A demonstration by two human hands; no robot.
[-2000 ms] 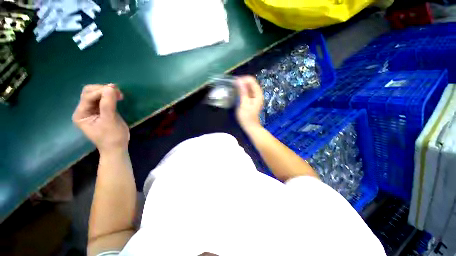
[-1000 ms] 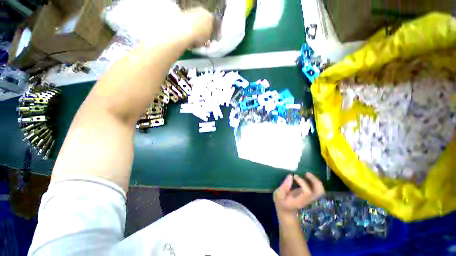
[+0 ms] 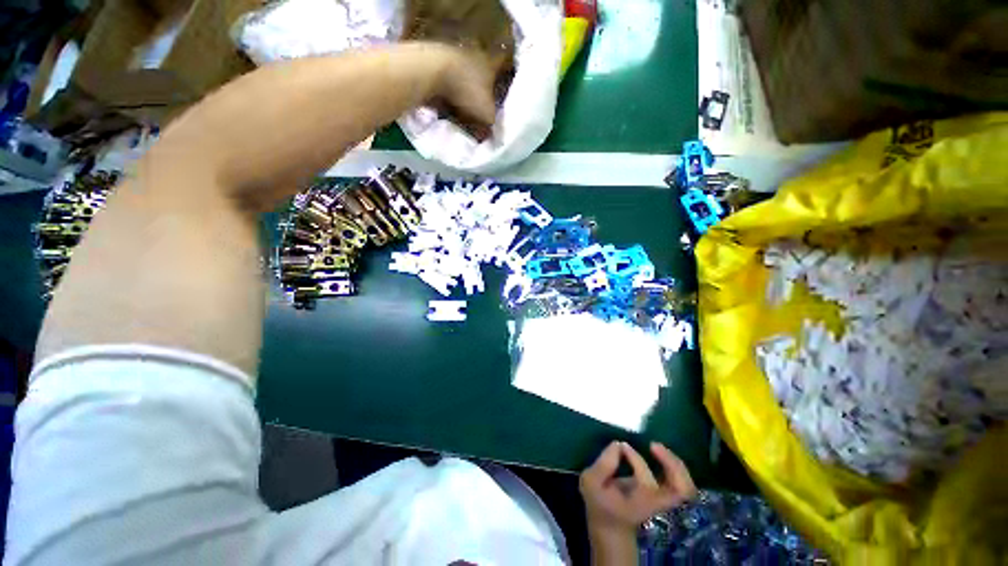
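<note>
My left hand (image 3: 473, 97) reaches into the mouth of a white sack (image 3: 528, 138) at the top; its fingers are blurred and partly hidden, so any hold is unclear. My right hand (image 3: 636, 483) is at the bench's front edge, fingers bent and apart, with nothing visible in it. Just above it lies a stack of empty bags (image 3: 591, 367). Blue-filmed plates (image 3: 628, 262) are heaped behind the stack. White plastic pieces (image 3: 459, 227) are piled to their left, one (image 3: 447, 311) lying apart. Brass and silver latches (image 3: 326, 249) fan out further left.
An open yellow sack (image 3: 735, 365) full of white slips stands at the right. Filled clear packs (image 3: 718, 525) lie below the bench edge. Cardboard boxes (image 3: 166, 55) are at the upper left. A few blue-filmed plates (image 3: 700, 208) lie beside the yellow sack.
Two seconds ago my right hand held a shiny pack beside the crate; now it is empty at the bench edge. My left hand has moved from low over the bench up into the white sack.
</note>
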